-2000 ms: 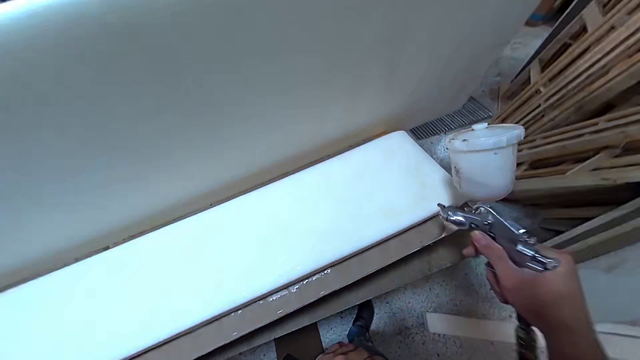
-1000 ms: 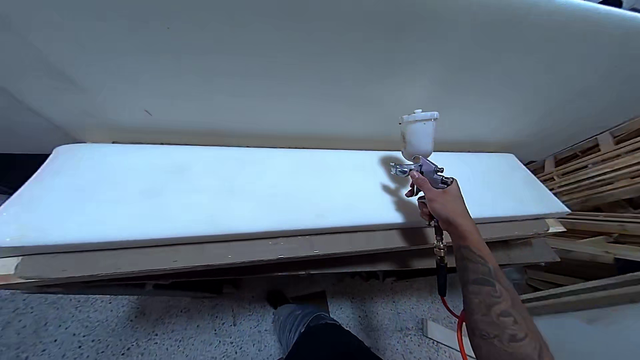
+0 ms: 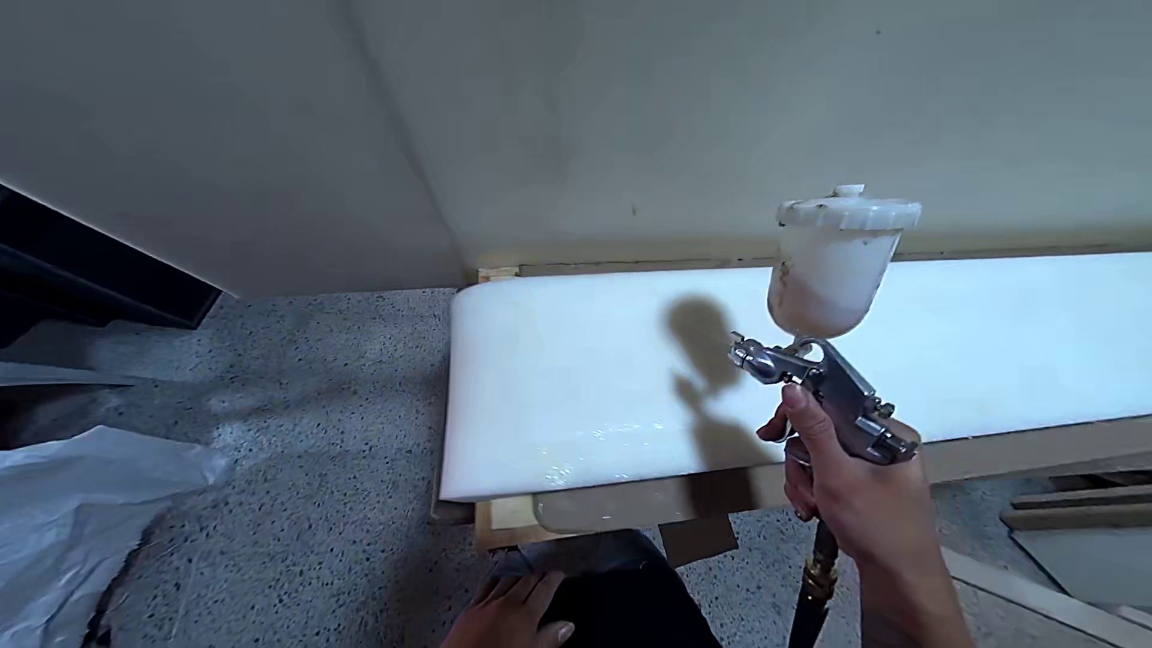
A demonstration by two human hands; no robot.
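Note:
My right hand (image 3: 850,486) is wrapped around the handle of a metal gravity-feed spray gun (image 3: 823,387), a finger at its trigger and the nozzle facing left. On top of the gun stands a translucent plastic cup (image 3: 832,270) with a lid. Below the gun a hose (image 3: 814,585) hangs down. Under and left of the gun lies a long white foam slab (image 3: 576,360) with a rounded end; glossy wet patches show near its front edge. My left hand (image 3: 513,616) rests by my dark-clothed leg at the bottom, partly cut off, apart from the slab.
Brown board (image 3: 630,504) and a wooden support (image 3: 504,522) lie beneath the slab. A grey wall (image 3: 630,135) rises behind it. Plastic sheeting (image 3: 81,513) lies on the speckled floor (image 3: 306,432) at left. Wood strips (image 3: 1080,513) are at the right.
The view has swung from the slab's far right end to its left end. The spray gun has travelled left along the slab, held in my right hand throughout.

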